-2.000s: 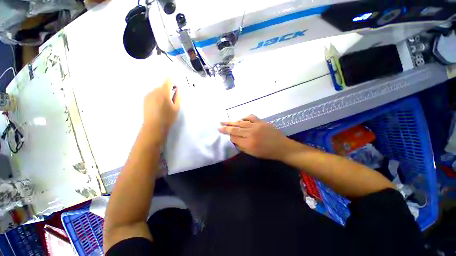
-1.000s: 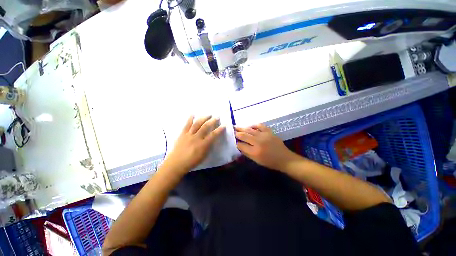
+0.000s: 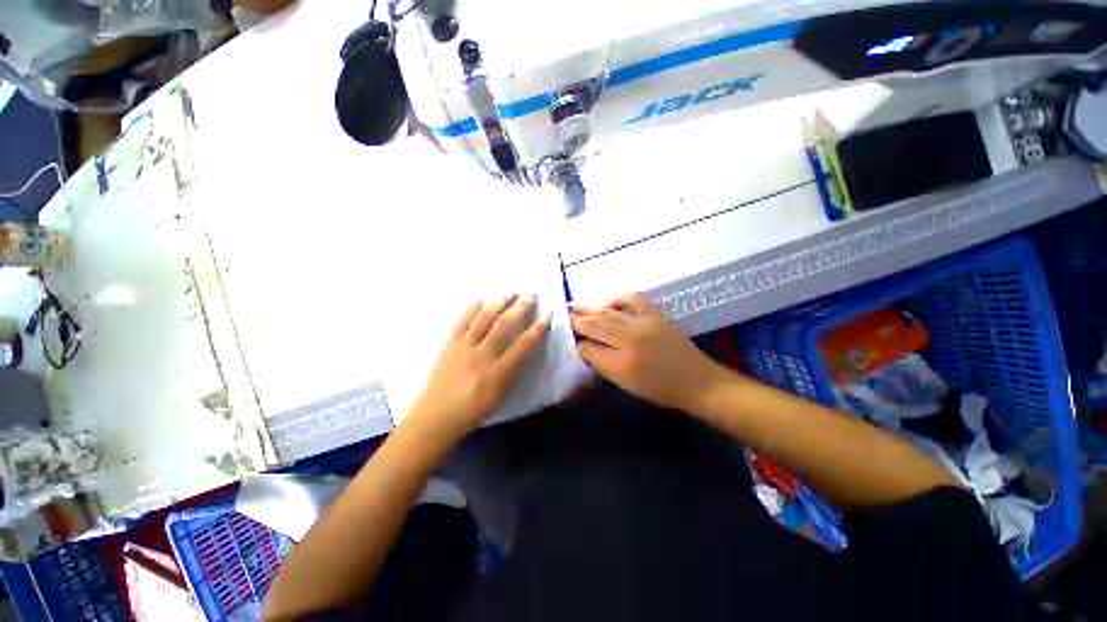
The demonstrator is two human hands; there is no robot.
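Observation:
A pale fabric panel [image 3: 534,386] lies on the white table in front of the needle area [image 3: 566,182], with a dark line along its right edge. Its far part blends into the glare of the table. My left hand [image 3: 483,352] lies flat on the panel, fingers a little apart. My right hand [image 3: 637,346] is at the panel's right edge, fingertips closed on the dark edge. The white sewing machine [image 3: 704,73] with a blue stripe stands beyond both hands.
A black rectangle [image 3: 917,160] and a yellow-blue tool [image 3: 828,176] lie right of the needle. A ruler strip [image 3: 826,258] runs along the front edge. Blue baskets [image 3: 1054,413] are below on both sides. A black disc [image 3: 370,97] hangs left of the needle.
My left hand has come down from the panel's far left side to rest flat nearer its right edge. My right hand stays at that edge, where a dark line now shows.

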